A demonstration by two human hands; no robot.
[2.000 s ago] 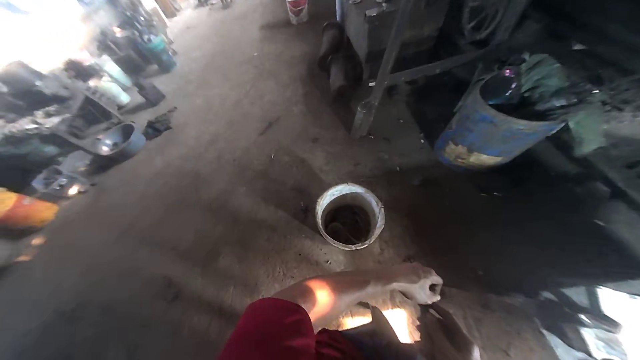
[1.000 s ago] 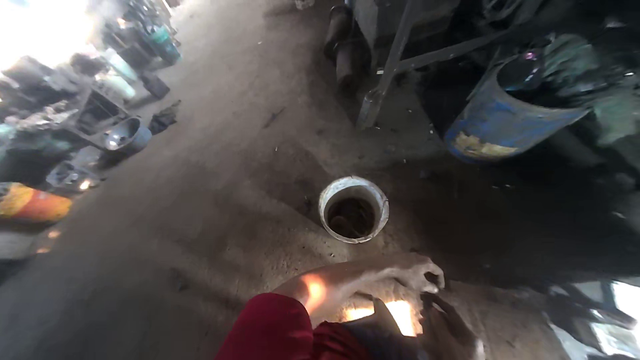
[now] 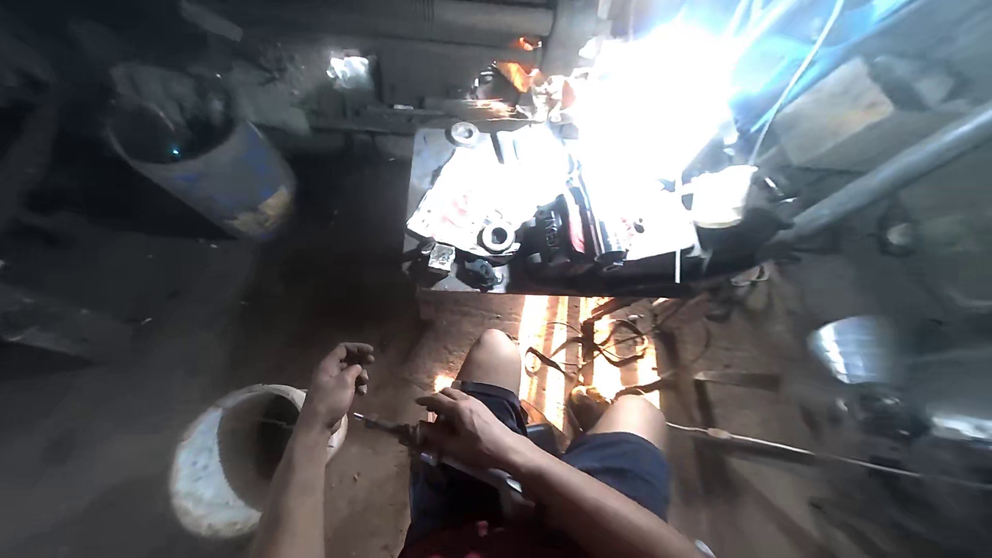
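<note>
My left hand [image 3: 335, 387] is raised beside the rim of a white bucket [image 3: 209, 473], its fingers loosely curled and apart with nothing seen between them. To its right, my right hand [image 3: 469, 426] is over my lap, shut on a slim dark tool [image 3: 391, 428] with a pale metal tip pointing at my left wrist. The tool's exact kind cannot be told. Beyond my knees stands a metal worktable [image 3: 457, 285] bearing metal parts, among them a round metal ring [image 3: 497, 236] and a small metal block [image 3: 442, 257]. White glare hides much of the tabletop.
An intense arc-like light [image 3: 666, 85] burns at the table's far right. A blue drum [image 3: 225, 182] stands at the upper left. Loops of cable [image 3: 620, 341] lie on the floor under the table, and a thin cord [image 3: 783, 448] runs right. A grey pipe [image 3: 891, 178] slants in from the right.
The view has swung strongly from the floor to the worktable. The bright light and my knees have come into view, and both hands now show clearly apart.
</note>
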